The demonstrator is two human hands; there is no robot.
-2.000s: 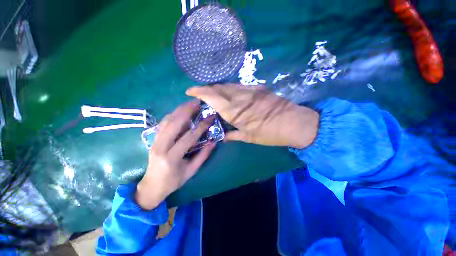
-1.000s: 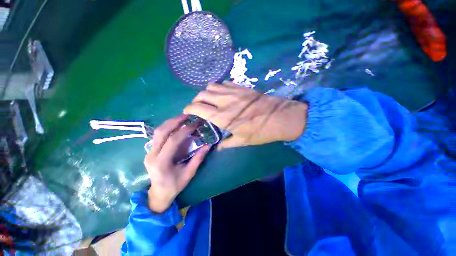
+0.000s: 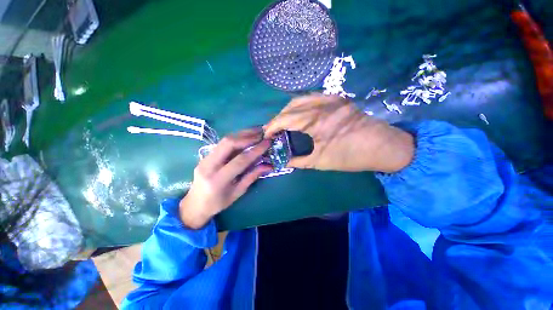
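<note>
A small housing (image 3: 278, 152) with a shiny circuit board showing at its right end is held between my hands above the green surface. My left hand (image 3: 225, 174) grips it from the left, and its fingers cover most of it. My right hand (image 3: 339, 134) is at its right end, with a black block (image 3: 301, 143) between thumb and fingers, against or very near the housing. Whether the two are joined is unclear. White flat cables (image 3: 167, 121) trail left from the housing by thin lead wires (image 3: 210, 135).
A dimpled round dish (image 3: 293, 51) with shiny bits lies beyond my hands. Small white parts lie in two piles (image 3: 338, 76), (image 3: 426, 85) to its right. An orange-red handle (image 3: 535, 51) is at far right. Units with white cables (image 3: 83, 21) and crinkled clear film (image 3: 37, 212) are at left.
The black block now shows at the housing's right end, in my right hand's fingers. The housing is turned, showing the board at its end. The view has shifted.
</note>
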